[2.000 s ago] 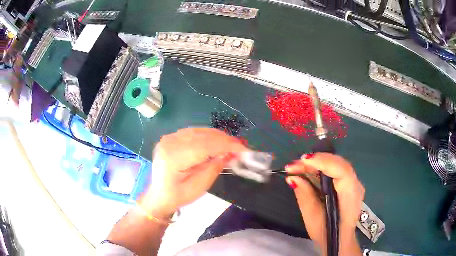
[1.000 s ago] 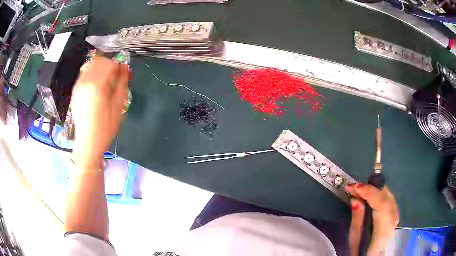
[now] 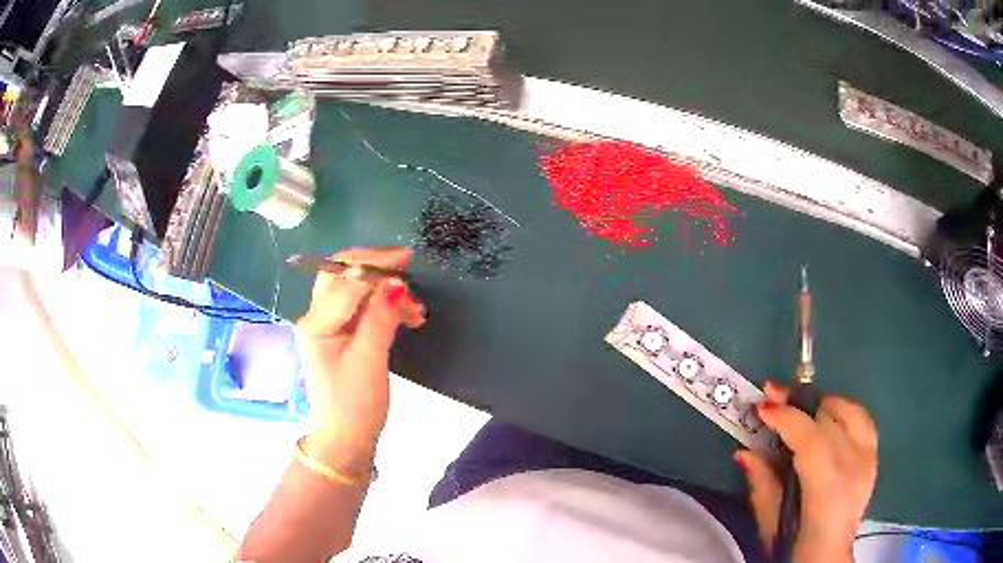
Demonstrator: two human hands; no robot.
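My left hand holds a slim tool, apparently the tweezers, left of the black wires; the tool is blurred and partly hidden by my fingers. My right hand holds the soldering iron by its black handle, tip pointing to the far side. An LED module with a row of round parts lies slanted on the mat, its near right end under my right fingers. The red wires lie in a loose heap beyond the module.
A metal rail crosses behind the heaps. Stacked modules stand at its left end. A green-rimmed solder spool stands at left beside a whitish bag. Loose solder wire trails over the mat. A fume fan is at right.
My left hand has moved from the spool area back toward me and now holds the slim tool. The tweezers no longer lie on the mat. My right hand stays at the module's end with the iron.
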